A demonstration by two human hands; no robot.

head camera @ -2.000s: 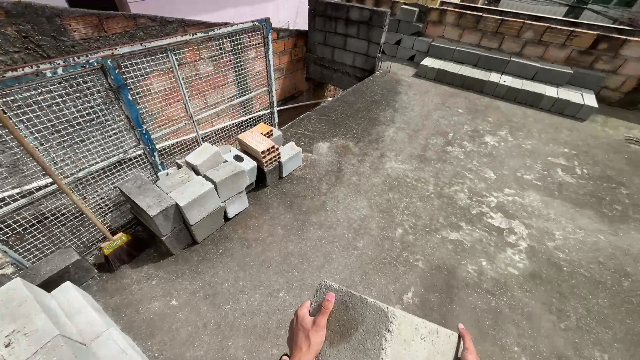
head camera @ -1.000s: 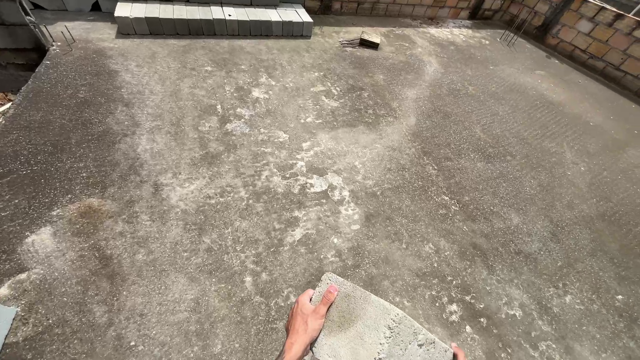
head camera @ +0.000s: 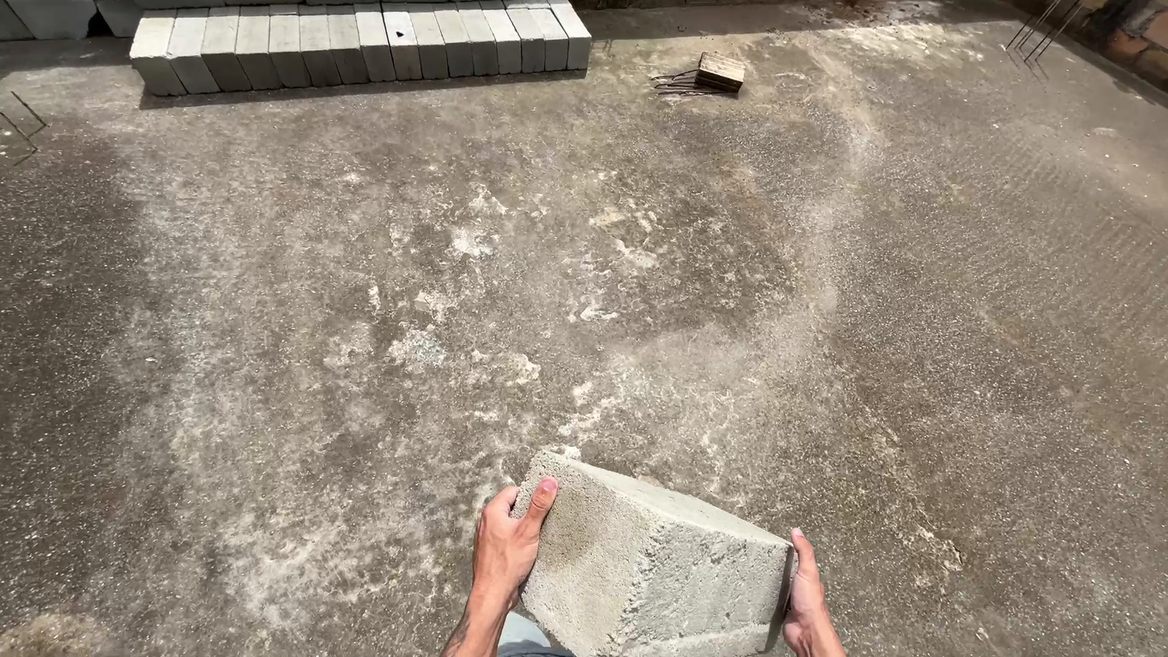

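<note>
A grey concrete block (head camera: 652, 566) is held in the air at the bottom centre of the head view, tilted, with its rough faces toward the camera. My left hand (head camera: 511, 547) grips its left end, the thumb lying on the upper face. On the opposite end is my right hand (head camera: 808, 602), its palm and fingers against the block's side. The undersides of the block and some fingers are hidden.
A row of grey concrete blocks (head camera: 365, 46) lines the far left of the rough concrete floor (head camera: 456, 301). Beyond the middle lie a small block (head camera: 721, 71) and thin metal rods (head camera: 680, 84). Rebar ends (head camera: 1045, 32) stick up at the far right and far left.
The view has swung right, away from the mesh panel, broom and piled blocks, and has come nearer the block row. Both hands still hold the block, now with more of its rough side showing.
</note>
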